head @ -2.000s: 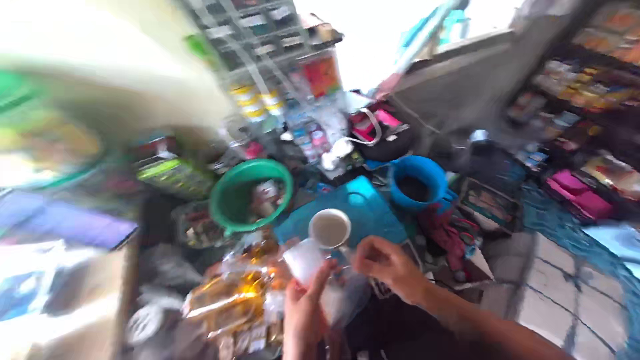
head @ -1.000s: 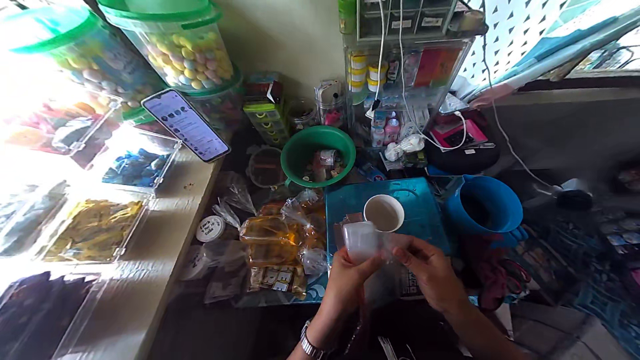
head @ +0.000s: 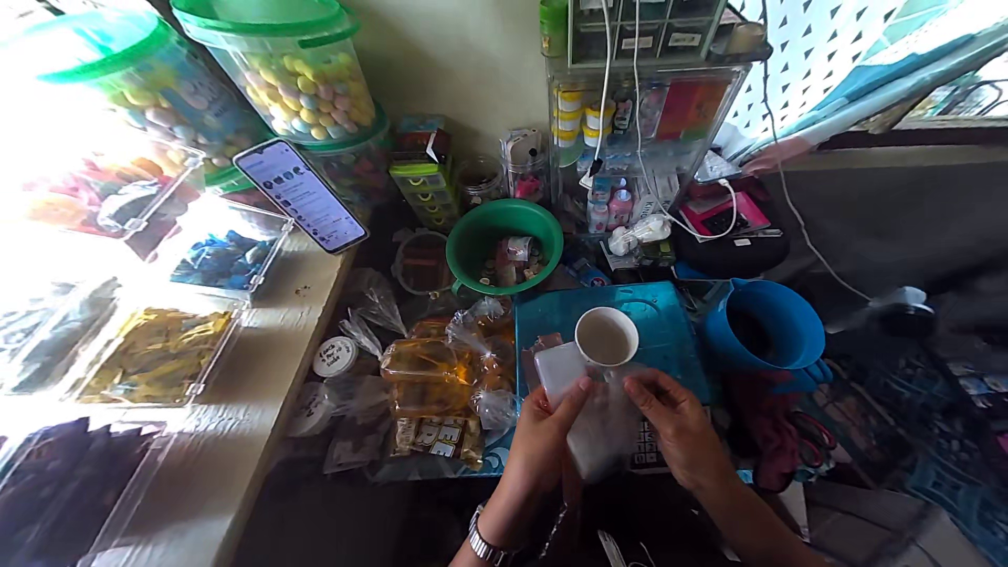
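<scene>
My left hand grips a small white block-like item, perhaps a folded pack; its exact kind is unclear. Between the hands hangs a translucent plastic bag. The fingertips of my right hand pinch the bag's upper right edge. Just beyond them a white cup stands on a blue box lid. A calculator is partly hidden behind the bag and my right hand. Left of my hands lie knotted plastic bags of amber liquid.
A green basin holds coins and small items. At the right stands a blue pitcher. A smartphone leans by the wooden ledge, near clear boxes and candy tubs. White cables hang before the plastic drawers.
The view has swung and steadied since two seconds ago. My hands remain close together in front of the cup, with the white item still in my left hand.
</scene>
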